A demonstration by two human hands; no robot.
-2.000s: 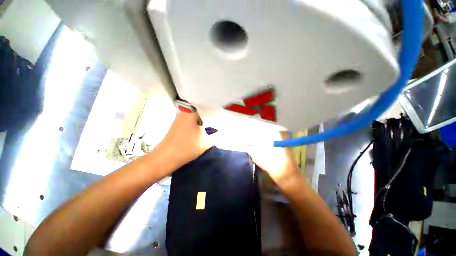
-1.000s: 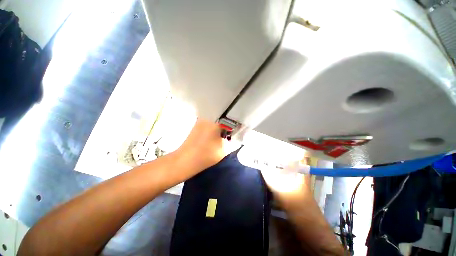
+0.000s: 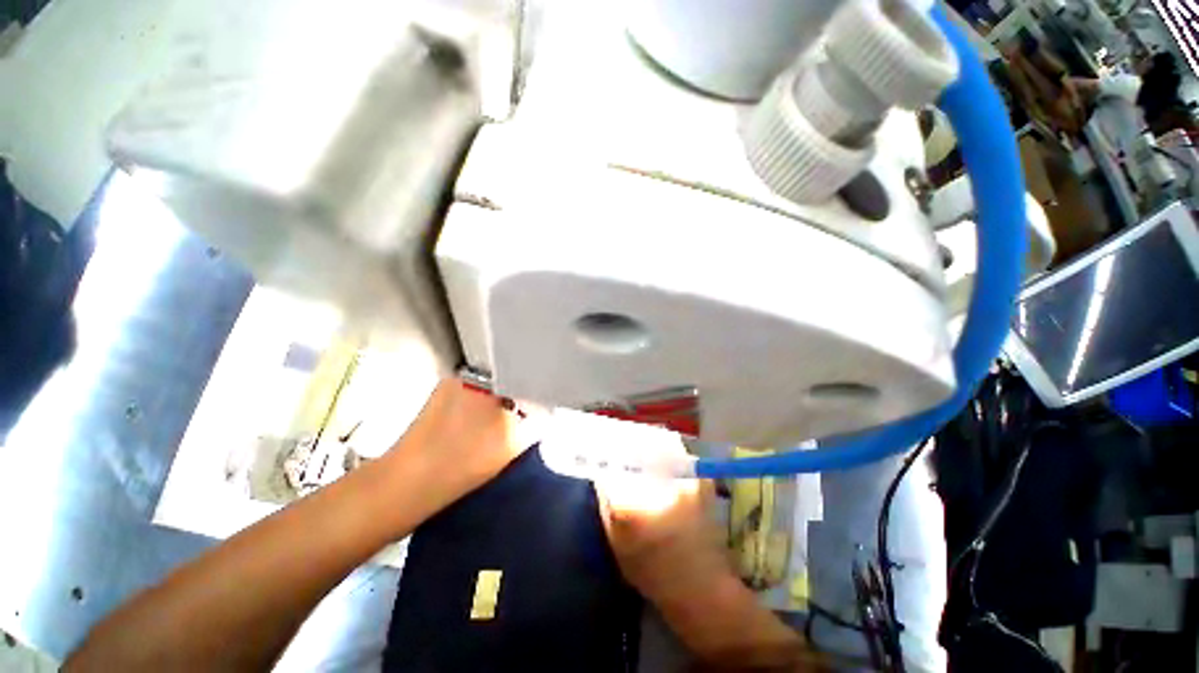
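Observation:
The black bag panel (image 3: 506, 565) with a small yellow tag hangs toward me between my forearms, its far end under the white sewing machine head (image 3: 710, 276). My left hand (image 3: 476, 427) is at the panel's upper left corner, its fingertips hidden by the machine head and glare. My right hand (image 3: 647, 519) is at the panel's upper right edge, washed out by the lamp's glare, with its fingers partly hidden behind the white strip lamp (image 3: 611, 460). What the fingertips pinch cannot be seen.
The pale clamp plate (image 3: 197, 493) lies on the grey metal plate (image 3: 125, 381). A blue air hose (image 3: 995, 250) curves around the machine head. Black bags (image 3: 1039, 526) lie at the right, below a white-framed screen (image 3: 1111, 309). Thread snips (image 3: 868, 598) and a black cord (image 3: 898, 493) lie nearer.
The camera view has shifted, showing more of the machine's top and the screen. Both hands remain at the panel's far end under the head. The panel appears slightly lower and further left.

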